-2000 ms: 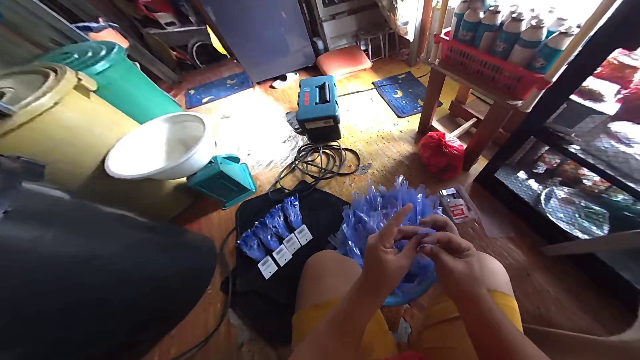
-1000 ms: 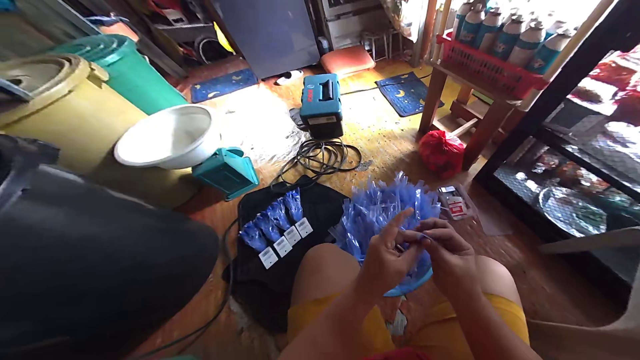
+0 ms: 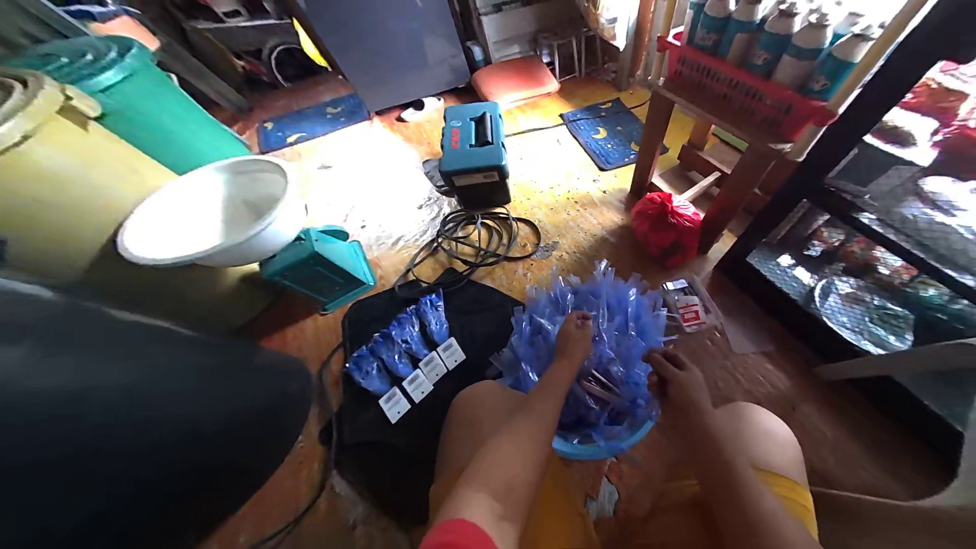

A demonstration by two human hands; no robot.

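Between my knees stands a round blue basin [image 3: 602, 450] heaped with many small blue plastic packets [image 3: 602, 305]. My left hand [image 3: 576, 335] is over the upper middle of the heap, its fingers curled among the packets; whether it grips one cannot be made out. My right hand [image 3: 677, 374] is at the heap's right edge, fingers bent and close together, and its hold is also unclear. Left of the basin, several blue packets [image 3: 393, 352] with white printed tags [image 3: 433, 367] lie in a row on a black cloth or bag [image 3: 389, 450].
Ahead are a coiled black cable [image 3: 476, 240] and a teal tool case [image 3: 476, 152]. A white basin [image 3: 213, 213], a teal plastic container [image 3: 324, 267] and a large black object [image 3: 137, 404] are left. Right are a red plastic bag [image 3: 666, 229], a clear package [image 3: 690, 305] and a wooden stand [image 3: 724, 122].
My hands were together above the right part of the heap. They have moved apart, the left one onto the packets and the right one to the heap's right edge.
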